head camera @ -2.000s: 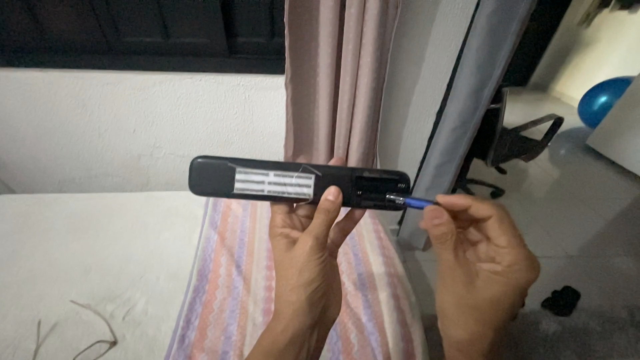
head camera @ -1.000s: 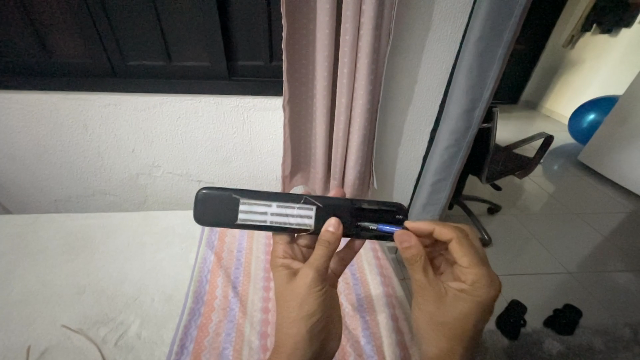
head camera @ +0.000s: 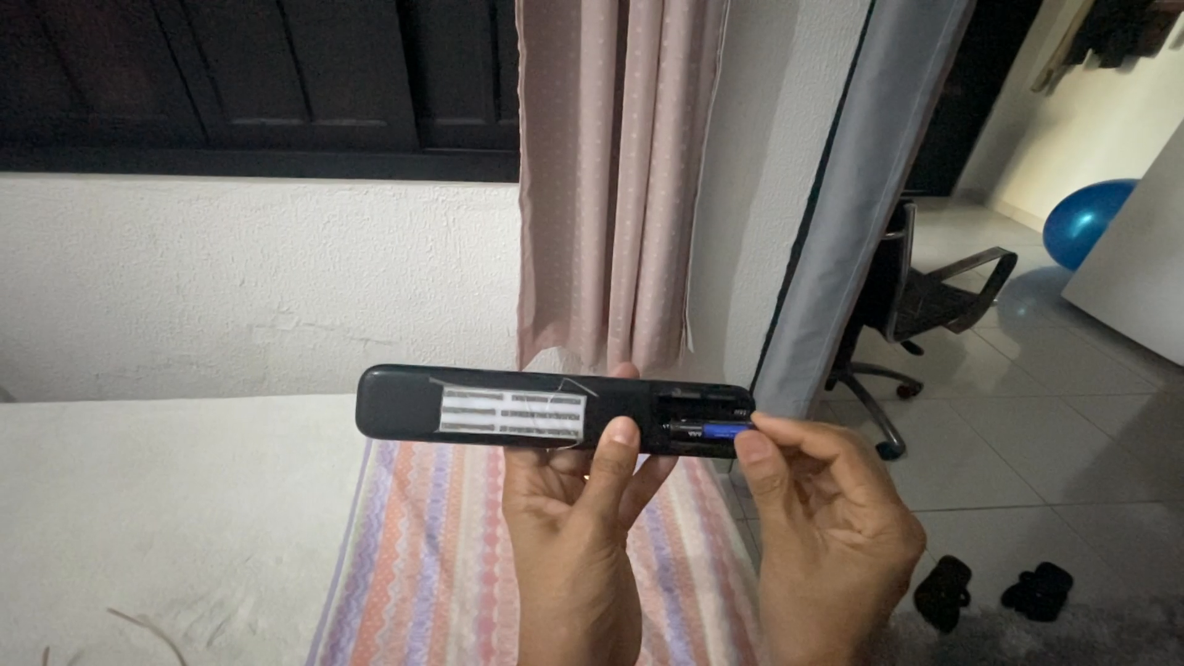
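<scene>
A long black remote control is held level, its back facing me, with a printed label on it. My left hand grips it from below near the middle, thumb on the back. At the right end the battery compartment is uncovered. A blue and black AAA battery lies in the lower slot, and the upper slot looks unfilled. The thumb and forefinger of my right hand touch the battery's right end; whether they pinch it is hard to tell.
Below the hands is a bed with a striped cloth and a pale sheet. A pink curtain hangs behind. To the right are an office chair, a blue ball and black slippers on the tiled floor.
My right hand has moved left toward the remote control. The battery, tilted partly out of the compartment two seconds ago, now lies in the lower slot. My left hand keeps its hold.
</scene>
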